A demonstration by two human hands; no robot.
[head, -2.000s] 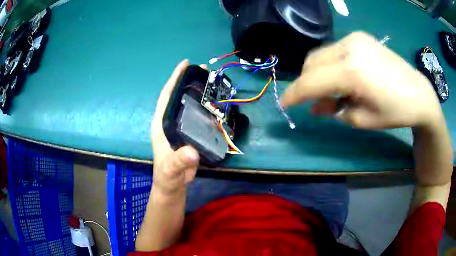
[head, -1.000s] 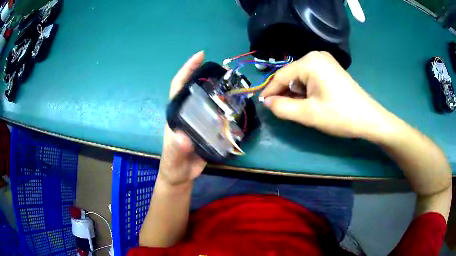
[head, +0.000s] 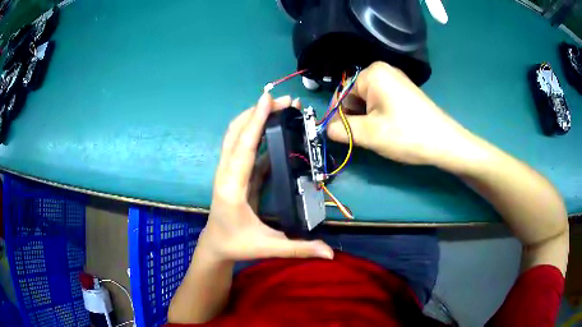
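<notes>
My left hand (head: 239, 198) holds the black camera module (head: 284, 172) on edge, its open back facing right. The circuit board (head: 315, 147) stands along that back, above a grey metal plate (head: 311, 203). Red, blue and yellow wire leads (head: 345, 118) run from the black housing (head: 357, 38) to the board. My right hand (head: 389, 118) is at the board's right side with fingertips closed among the wires; what they pinch is hidden. One red wire with a white plug (head: 268, 87) hangs loose from the housing mouth.
Several camera modules (head: 25, 64) lie at the far left of the green bench (head: 159, 115). Another module (head: 551, 99) lies at the right. Blue crates (head: 48, 255) stand below the bench edge, with a white item with a cable (head: 97, 299) between them.
My left hand has turned the module on edge and lowered it slightly. My right fingers have moved from the loose twisted lead to the wires beside the board. The view has shifted a little.
</notes>
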